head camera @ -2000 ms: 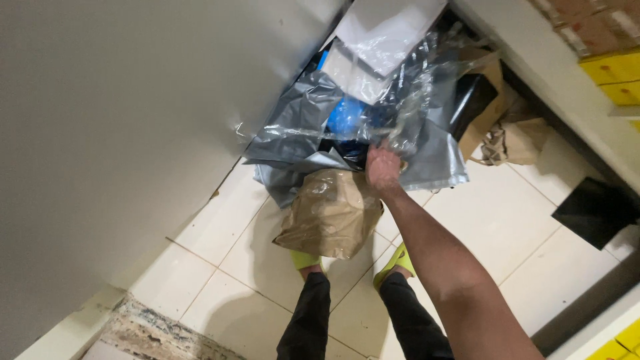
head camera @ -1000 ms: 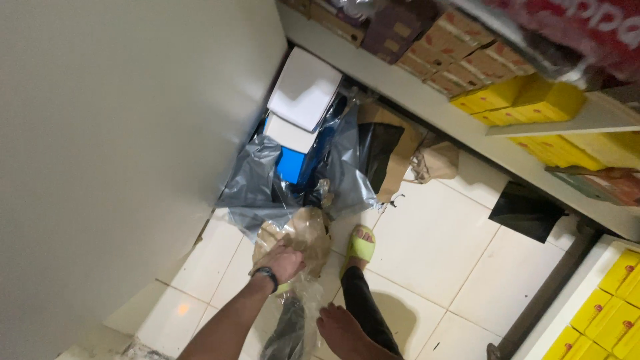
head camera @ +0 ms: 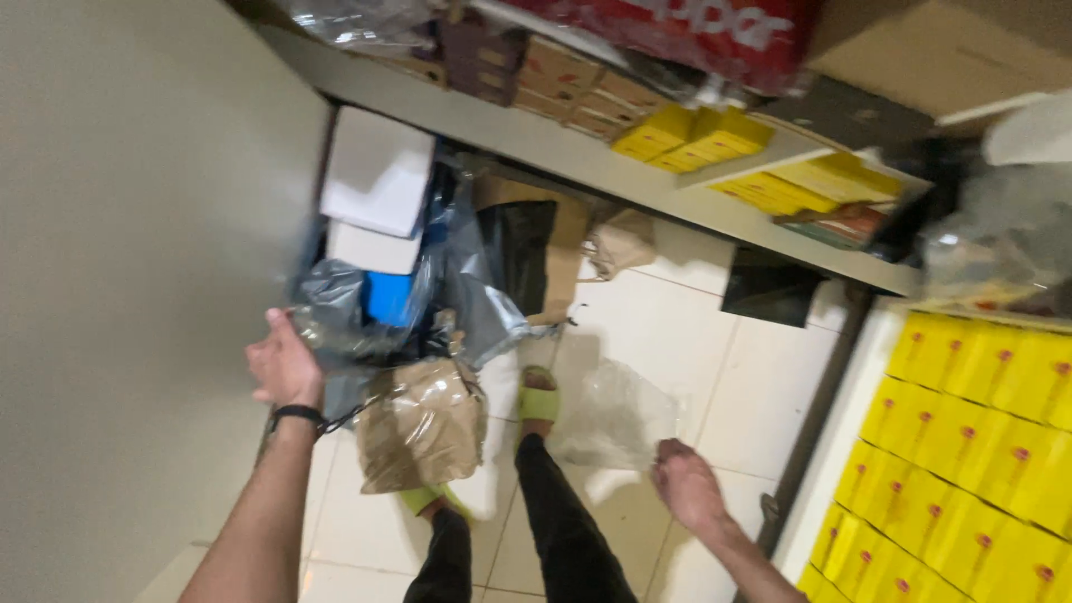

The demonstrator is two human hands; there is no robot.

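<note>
My left hand, with a dark band at the wrist, is beside a grey plastic bag against the pale wall; whether its fingers hold the plastic, I cannot tell. My right hand grips the edge of a clear plastic bag that hangs over the floor tiles. White boxes and a blue item rest among the grey plastic. A crumpled brown paper bag, partly under clear plastic, is between my left hand and my feet.
Shelves with shoe boxes and yellow boxes run along the top and right. Brown paper, a crumpled paper piece and a black sheet lie on the floor. My feet wear green slippers. A pale wall stands at left.
My hands were close together by the brown paper bag a second ago; now they are far apart, the left by the wall and the right out to the right with the clear bag.
</note>
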